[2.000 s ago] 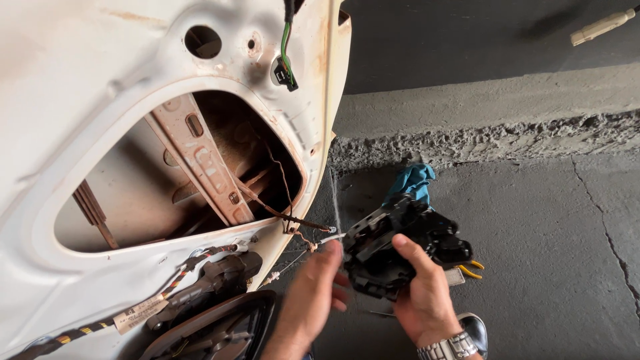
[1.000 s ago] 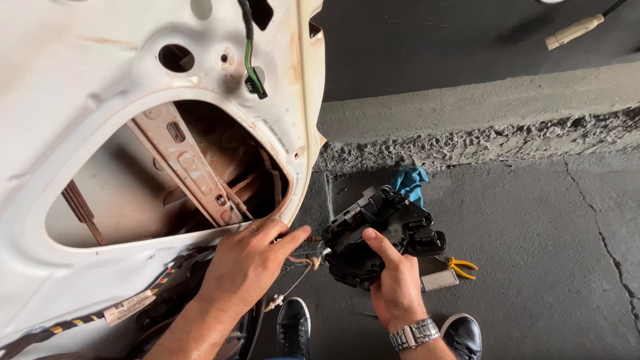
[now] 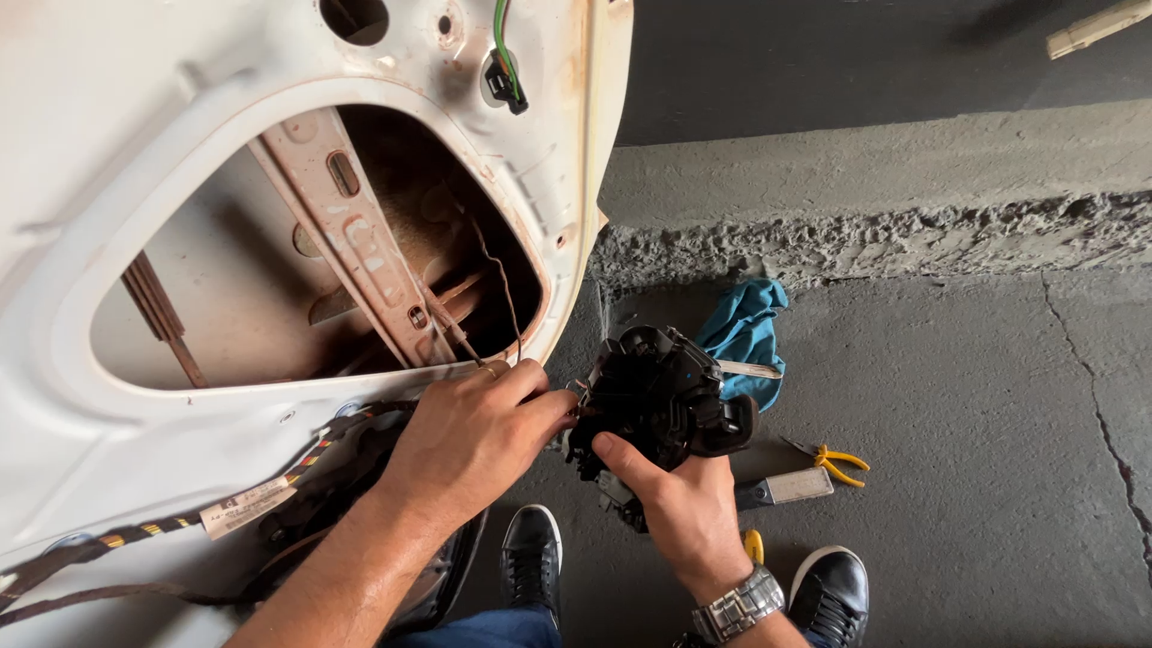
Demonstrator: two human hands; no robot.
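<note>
My right hand (image 3: 688, 504), with a metal-band watch on its wrist, holds a black plastic car door latch assembly (image 3: 661, 387) beside the edge of a white car door panel (image 3: 576, 297). The thumb lies over the latch's lower left part. My left hand (image 3: 477, 432) is at the lower rim of the door's large opening, its fingers pinching thin wire or cable ends at the latch's left side. What exactly lies between those fingertips is partly hidden. A thin brown wire (image 3: 500, 270) runs down inside the opening to the left hand.
On the grey floor lie yellow-handled pliers (image 3: 841, 463), a flat tool with a dark handle (image 3: 799, 486) and a blue cloth (image 3: 751, 328). A taped wiring harness (image 3: 148, 531) runs along the door. A green-wired connector (image 3: 504, 85) hangs above. A rough concrete ledge (image 3: 864, 238) crosses behind.
The left hand, lower and blurred two seconds ago, has come up to the door opening's lower rim and the latch. The right hand still holds the latch, which is now turned differently.
</note>
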